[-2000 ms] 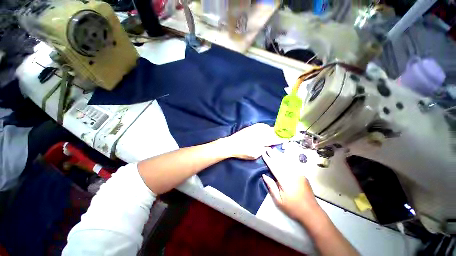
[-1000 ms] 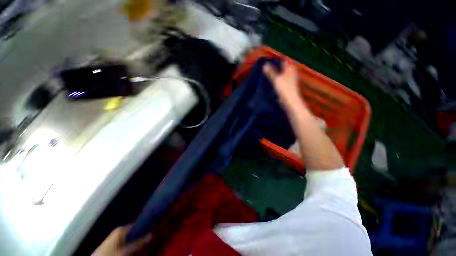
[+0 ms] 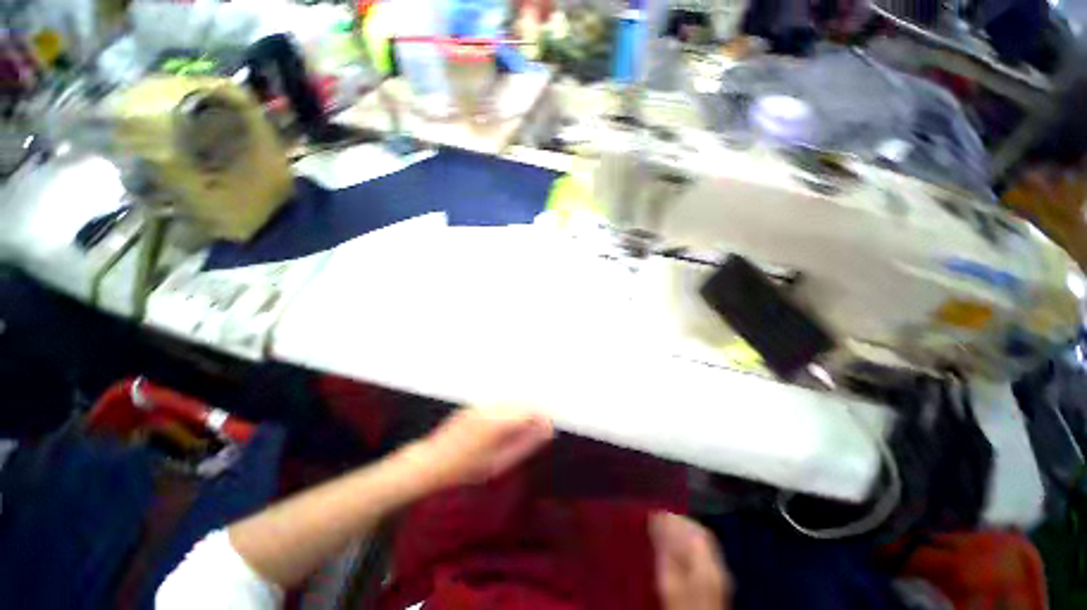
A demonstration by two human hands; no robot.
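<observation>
My left hand (image 3: 495,443) is blurred at the white table's front edge, above the dark red cloth on the lap. Its fingers look close together; whether they hold cloth cannot be told. My right hand (image 3: 691,562) is low, blurred and partly cut off by the bottom edge. Dark cloth (image 3: 775,551) lies beside it; its grip is unclear. A navy panel (image 3: 477,187) lies at the back of the table, left of the needle end. The white sewing machine head (image 3: 822,232) stands at the right.
A dark smartphone (image 3: 765,316) lies in front of the machine head, with a white cable (image 3: 852,524) looping below the table's right end. A cream-yellow neighbouring machine (image 3: 215,155) stands left. Part of an orange-red basket (image 3: 983,570) shows bottom right, and red slats (image 3: 161,411) show at left.
The view has swung from the basket back to the table. My right hand has left the basket. The long navy cloth stretched between both hands no longer shows clearly.
</observation>
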